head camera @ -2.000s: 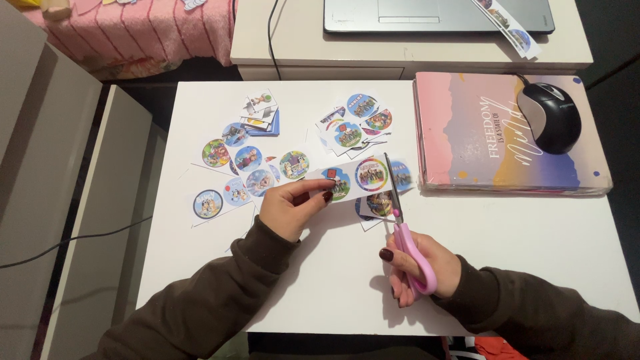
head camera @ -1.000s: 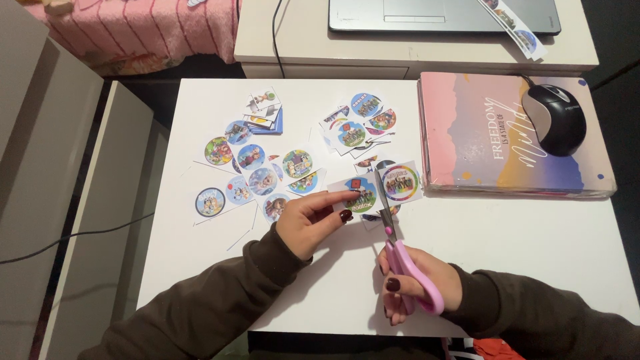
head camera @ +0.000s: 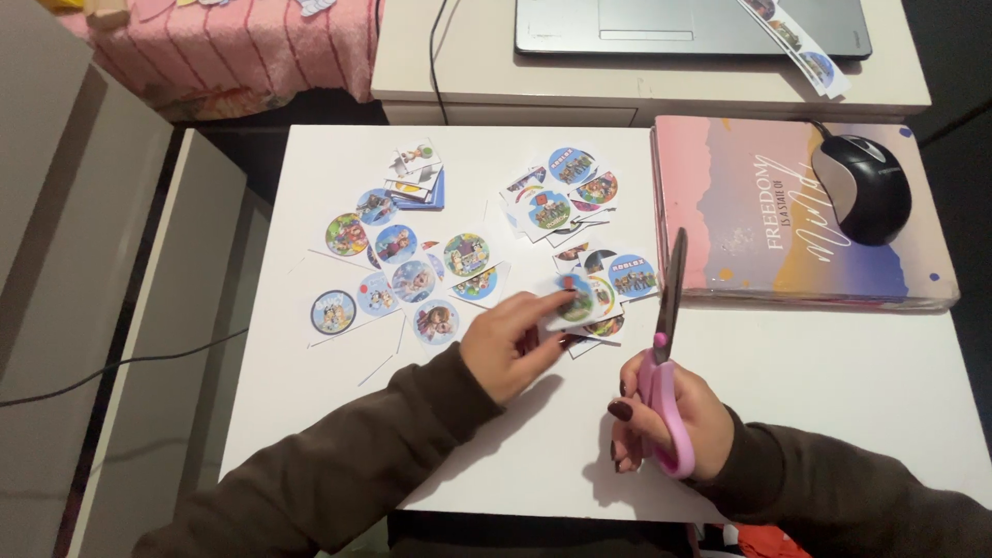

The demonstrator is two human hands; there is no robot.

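My right hand [head camera: 678,418] is closed around the pink handles of a pair of scissors [head camera: 668,349], its blades together and pointing away from me. Between the thumb and fingers of my left hand [head camera: 515,341] is a small paper piece with a round printed picture [head camera: 575,302], slightly blurred. It is over a pile of cut paper pieces [head camera: 632,275] beside the notebook. Farther back is another pile of printed pieces [head camera: 549,211]. To the left, round printed cutouts [head camera: 413,280] are spread over the white table [head camera: 496,465], with a small stack of cards [head camera: 418,174] behind them.
A thick notebook [head camera: 721,256] with a printed cover lies at the right, a black computer mouse [head camera: 872,190] on it. Beyond the table, a laptop [head camera: 566,39] and printed paper strips [head camera: 806,54] rest on a cream surface. A black cable [head camera: 155,359] runs at the left.
The printed strip held near the blades has been cut; a single piece is now in my left hand, over the pile. The scissors have moved away from the paper and their blades have closed.
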